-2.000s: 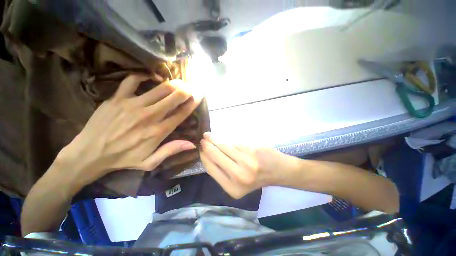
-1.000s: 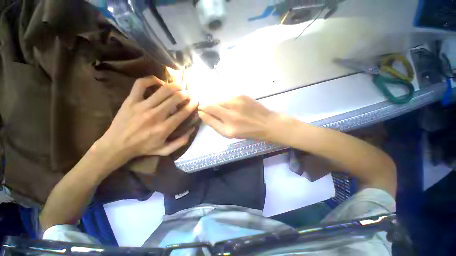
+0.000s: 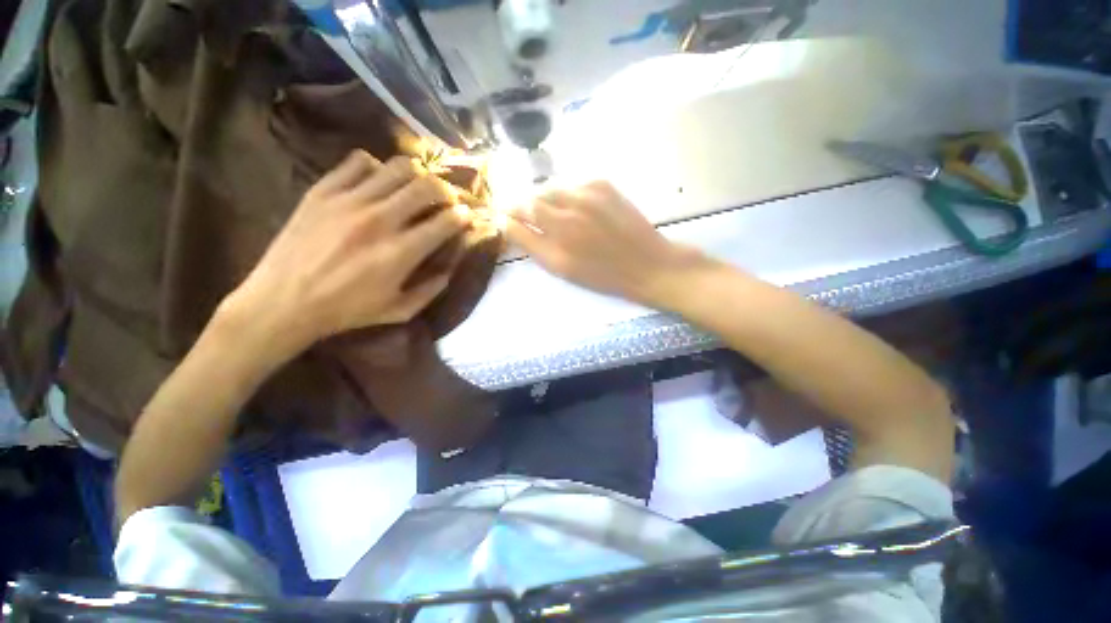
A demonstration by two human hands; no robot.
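Note:
The brown garment (image 3: 146, 219) lies bunched left of the needle, and part of it hangs over the table's front edge. The sewing machine head (image 3: 585, 49) is at the top, with a bright glow at the presser foot (image 3: 487, 164). My left hand (image 3: 359, 243) lies flat on the brown cloth, fingers bent beside the glow, pressing it down. My right hand (image 3: 597, 237) is right of the needle, its fingertips pinched at the cloth's edge. Glare hides the needle and the fine detail at the fingertips.
Scissors (image 3: 962, 195) with green and yellow handles lie at the right. A tape-like marked strip (image 3: 585, 353) runs along the table's front edge. A dark cloth (image 3: 573, 438) is at my lap, with white sheets (image 3: 353, 505) beside it. Blue crate parts (image 3: 262, 511) show below left.
My right hand has moved up from the table's front edge to beside the presser foot. My left hand has moved slightly up, and the brown edge has advanced toward the needle.

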